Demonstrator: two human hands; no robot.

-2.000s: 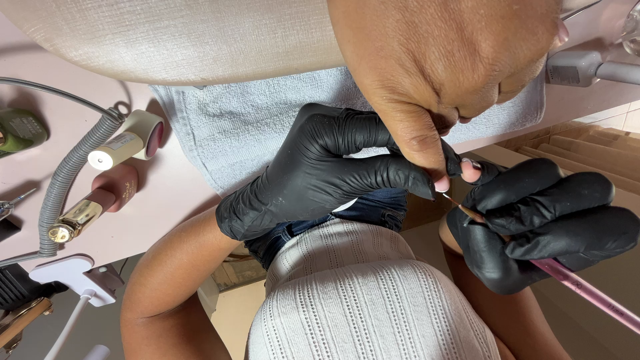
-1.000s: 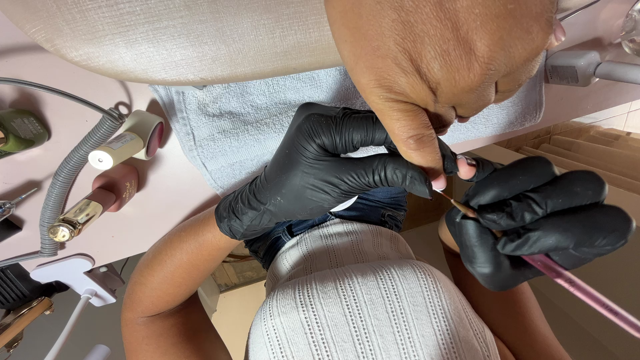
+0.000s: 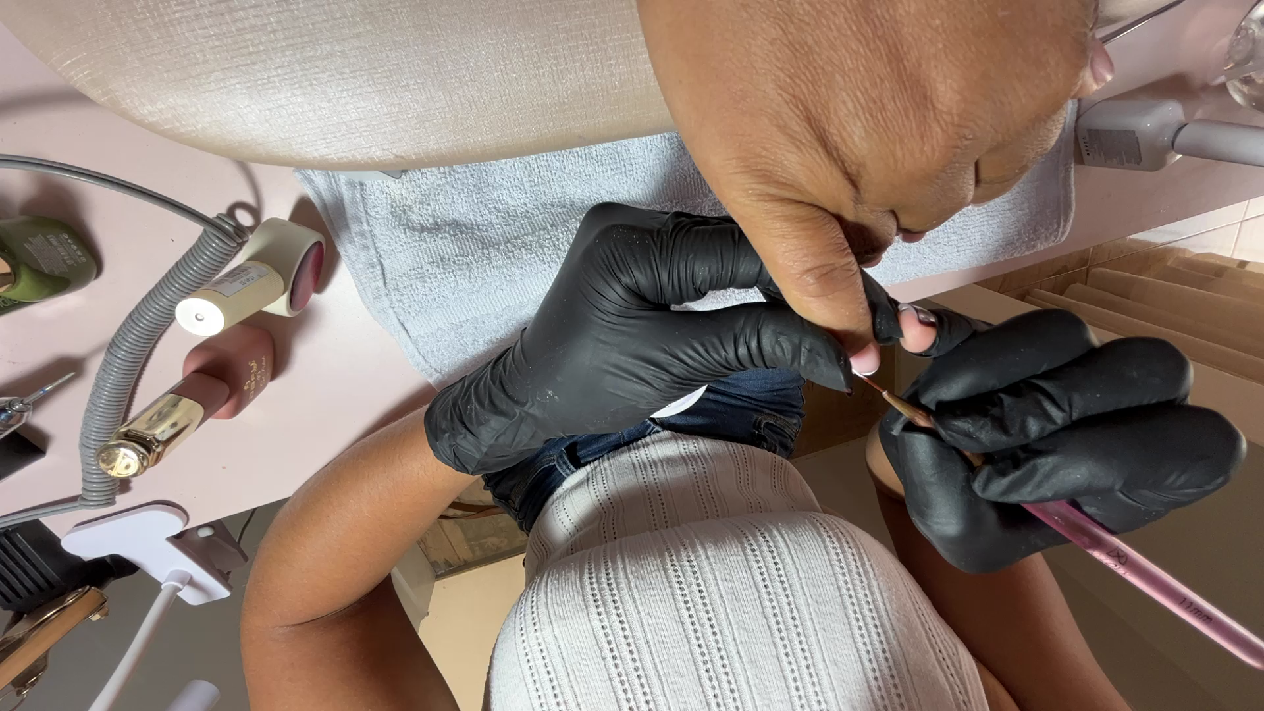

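Black gloves cover both of my hands. My left hand [image 3: 612,336], near the middle of the view, holds another person's finger between thumb and fingers. That person's hand [image 3: 849,128] comes down from the top, its fingertips pointing toward me. In my right hand [image 3: 1057,434], at the right, is a thin nail brush with a translucent pink handle [image 3: 1150,583]. The brush's fine tip [image 3: 874,383] is at the edge of the held fingertip's nail [image 3: 865,361]. A neighbouring fingertip has a nail with a dark, shiny design [image 3: 923,316].
A light grey towel [image 3: 474,227] lies under the hands on a pink table [image 3: 326,425]. At left are a coiled grey cord [image 3: 138,346], a cream bottle [image 3: 232,296], a pink bottle with gold cap [image 3: 168,425] and a green bottle [image 3: 44,257]. A shiny beige cushion [image 3: 375,79] spans the top.
My right hand and the brush have shifted slightly between frames, the tip staying by the fingertip. My left hand keeps its hold, and the other person's hand stays in place.
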